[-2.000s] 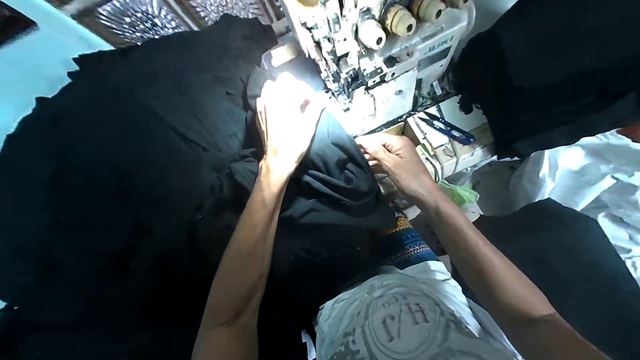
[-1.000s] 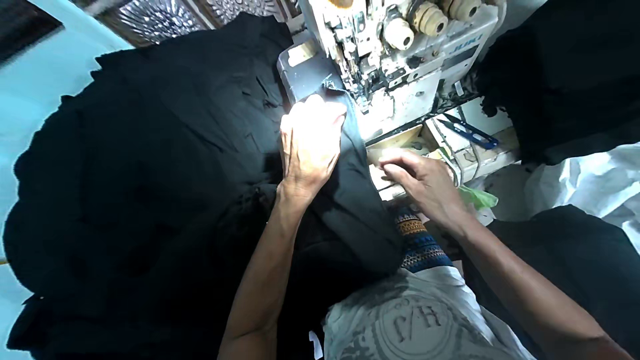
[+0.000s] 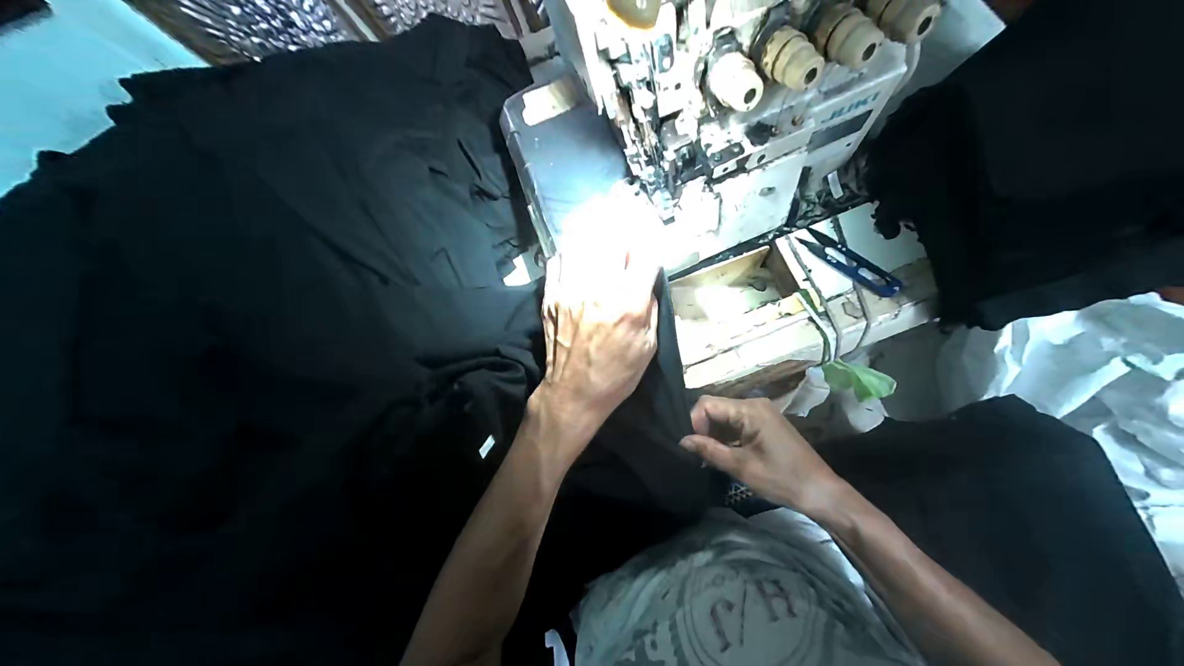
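Black fabric (image 3: 277, 277) spreads over the left side and reaches up to a Juki overlock sewing machine (image 3: 758, 148). Near the machine's needle area, my left hand (image 3: 601, 319) lies on the cloth; glare washes out its fingertips, so whether they pinch the cloth is unclear. Beside the fabric's right edge is my right hand (image 3: 758, 453), thumb and forefinger curled close together at that edge. A thin fold of cloth between them cannot be made out. The machine's grey cover plate (image 3: 564, 153) shows left of the needle.
Blue thread snips (image 3: 856, 265) rest on the table right of an open wooden compartment (image 3: 731, 301). More black fabric (image 3: 1045, 166) is piled at the upper right. Dark cloth (image 3: 999, 499) and white plastic sheeting (image 3: 1101, 370) lie at the lower right. Thread cords cross the table edge.
My right hand has moved down from beside the wooden compartment to the fabric's lower right edge. The grey cover plate, mostly covered two seconds ago, now shows.
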